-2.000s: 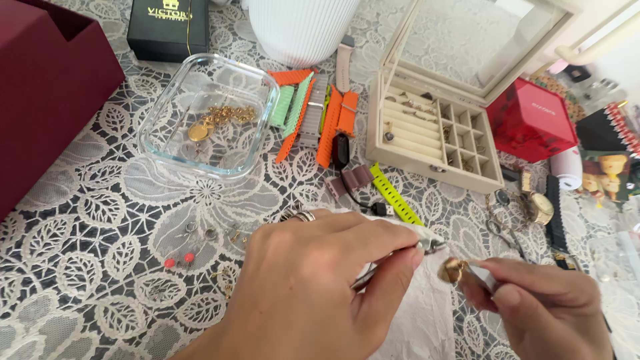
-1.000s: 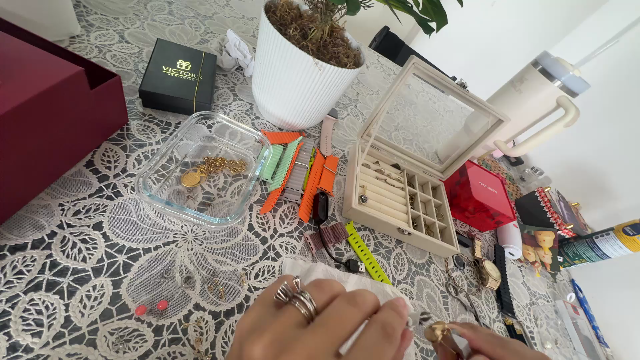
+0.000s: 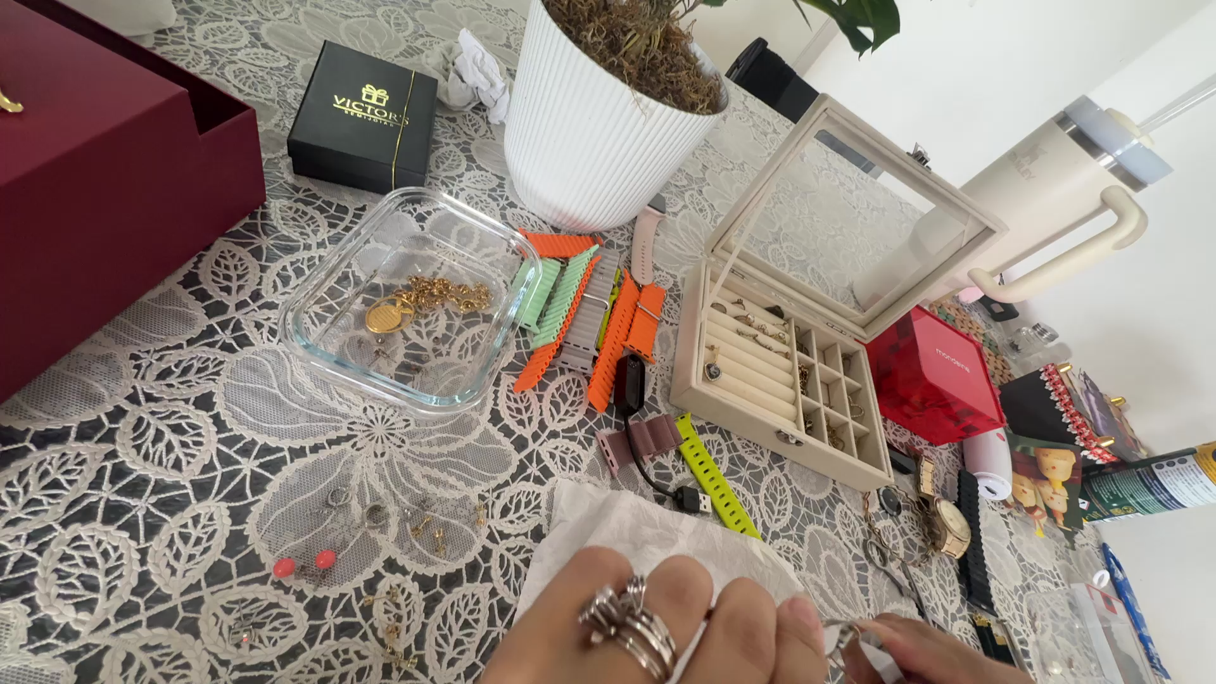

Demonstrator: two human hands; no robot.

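My left hand [image 3: 655, 627], with several silver-coloured rings on one finger, is curled at the bottom centre over a crumpled white tissue or cloth [image 3: 589, 522]. Its thumb is hidden, so I cannot tell what it pinches. My right hand [image 3: 926, 651] pinches a small shiny ring [image 3: 841, 641] and a bit of white material just beside the left fingertips. Left of the hands, two coral-red bead earrings [image 3: 305, 563] and small jewellery pieces [image 3: 437, 537] lie on the lace tablecloth. A glass dish [image 3: 408, 385] holds a gold-coloured chain [image 3: 446, 294] with a round pendant.
An open beige jewellery box [image 3: 769, 427] stands behind the hands, beside a red box [image 3: 936, 375]. Watch bands [image 3: 617, 332], a charging cable [image 3: 646, 470] and watches [image 3: 950, 527] lie around it. Farther back are a white planter [image 3: 608, 123], a black box [image 3: 361, 119] and a maroon box [image 3: 114, 209].
The view has tilted up since two seconds ago, bringing the plant and tumbler in. The gold-coloured piece seen at my right fingertips in the earlier frames no longer shows plainly there.
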